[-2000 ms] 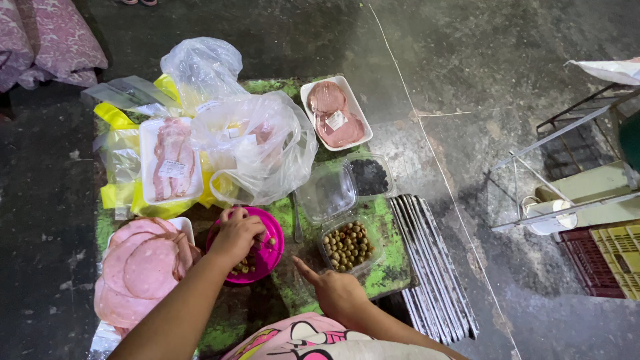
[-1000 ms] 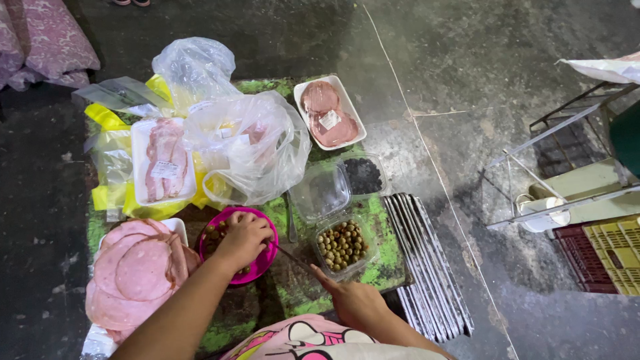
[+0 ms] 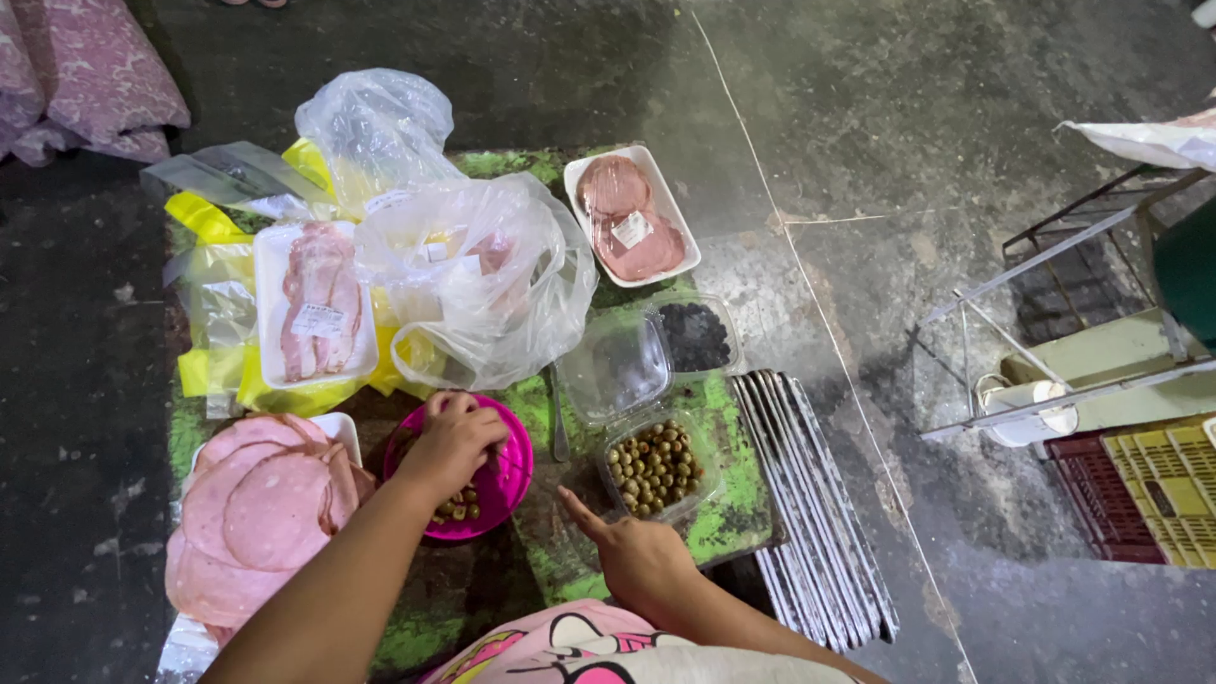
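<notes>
My left hand (image 3: pixel 454 442) reaches into a bright pink plastic bowl (image 3: pixel 518 465), its fingertips low over the left part; whether they hold anything is hidden. Cut green olives (image 3: pixel 459 505) lie in the bowl below that hand. To the right, my right hand (image 3: pixel 632 546) has its index finger stretched toward the bowl and its other fingers curled out of sight; I cannot tell whether it grips something. Just above it sits a clear plastic container of whole green olives (image 3: pixel 655 465). A metal utensil (image 3: pixel 559 418) lies between bowl and container.
Sliced ham (image 3: pixel 271 513) is piled at left. Behind are a tray of bacon (image 3: pixel 323 294), plastic bags (image 3: pixel 484 275), a tray of round meat slices (image 3: pixel 632 214) and a container of dark pieces (image 3: pixel 698 337). Stacked metal trays (image 3: pixel 807 503) extend past the green table's (image 3: pixel 741 522) right edge.
A thin dark strip seen between my right hand and the bowl one second ago no longer shows. My left hand stays at the bowl throughout.
</notes>
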